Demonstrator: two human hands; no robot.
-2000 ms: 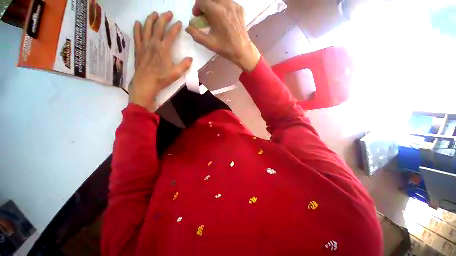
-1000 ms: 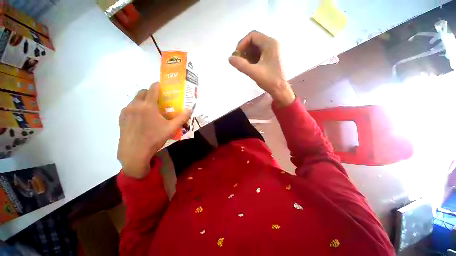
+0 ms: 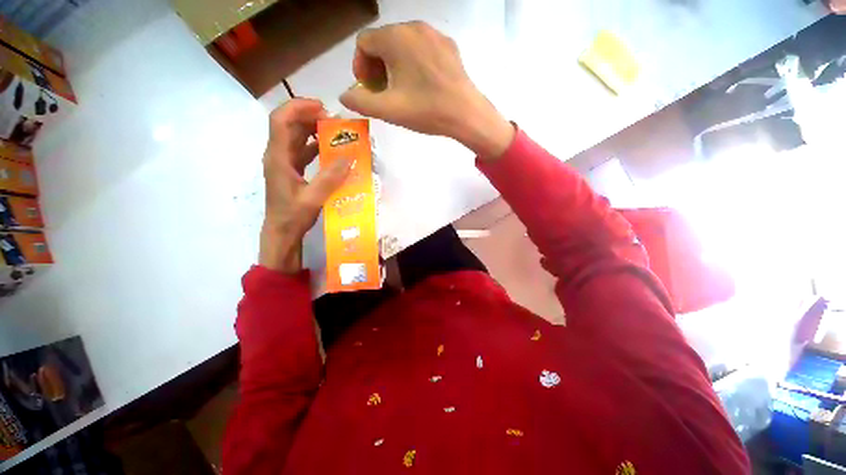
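Note:
A retail carton (image 3: 351, 218) stands near the table's front edge, its narrow orange-yellow side facing up at me. My left hand (image 3: 301, 176) grips it, thumb on the orange side and fingers at its far end. My right hand (image 3: 408, 79) is held just above and right of the carton's far end, fingers curled and thumb against the index finger. Something small and pale shows at its fingertips, too blurred to name.
A brown shipping carton (image 3: 325, 32) lies open at the back. A yellow paper note (image 3: 608, 61) lies to the right. Orange cartons (image 3: 20, 190) are stacked at the left; a dark printed carton (image 3: 51, 385) is at the lower left. A red stool (image 3: 672, 260) stands at the right.
The carton has swung round and now shows its full side. My left hand has moved up to its far end. My right hand has moved left, close to the carton.

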